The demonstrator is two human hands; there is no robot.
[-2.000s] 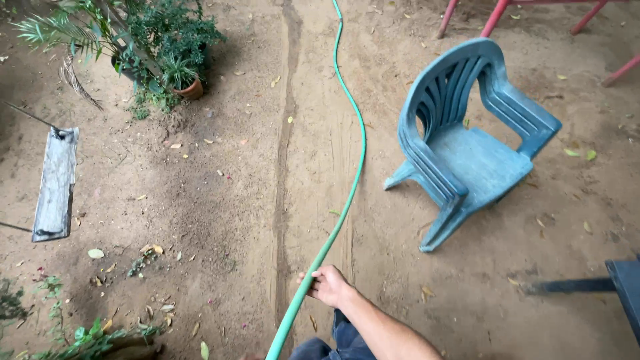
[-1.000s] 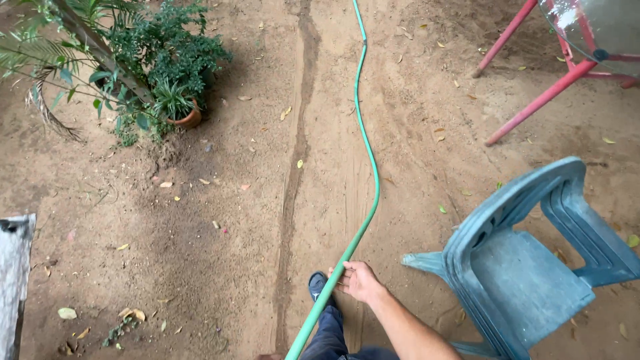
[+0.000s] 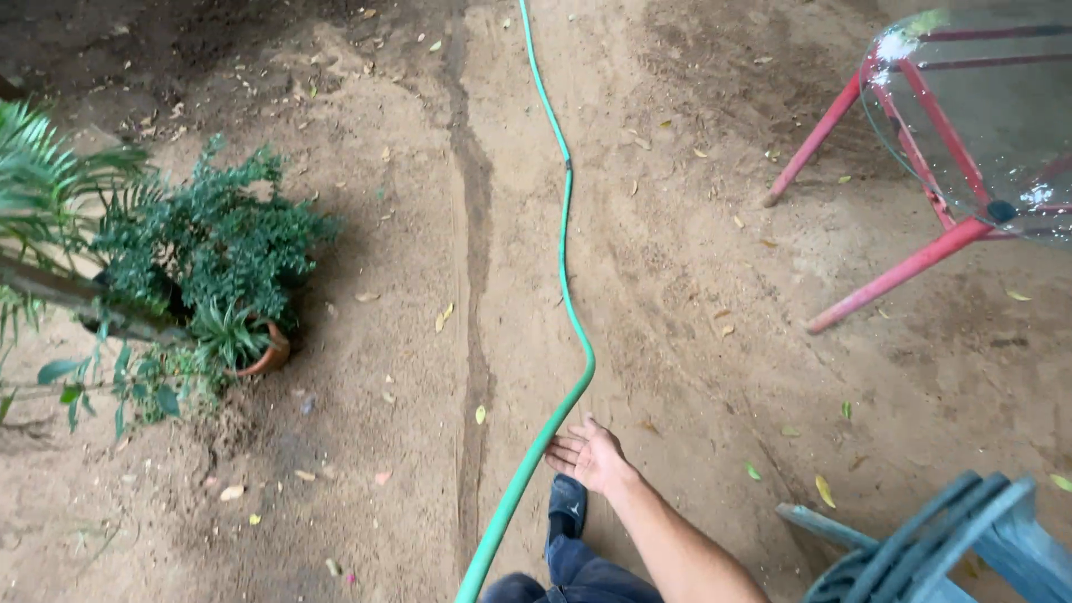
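A green garden hose (image 3: 565, 243) runs along the bare dirt from the top of the view and rises toward me, leaving at the bottom edge. My right hand (image 3: 589, 456) is beside its raised near part, palm up with the fingers spread and the fingertips at or just behind the hose; they are not closed around it. A dark joint (image 3: 568, 164) shows on the hose farther ahead. My left hand is out of view.
Potted plants (image 3: 266, 350) stand at left. At upper right is a glass-topped table with red metal legs (image 3: 904, 270). A blue plastic chair (image 3: 938, 544) is at lower right. My shoe (image 3: 569, 496) is below my hand. A shallow groove (image 3: 476, 251) runs left of the hose.
The view has moved forward along the hose; the chair has shifted toward the lower right, and more of the red-legged table shows. My right hand's fingers are more spread than before.
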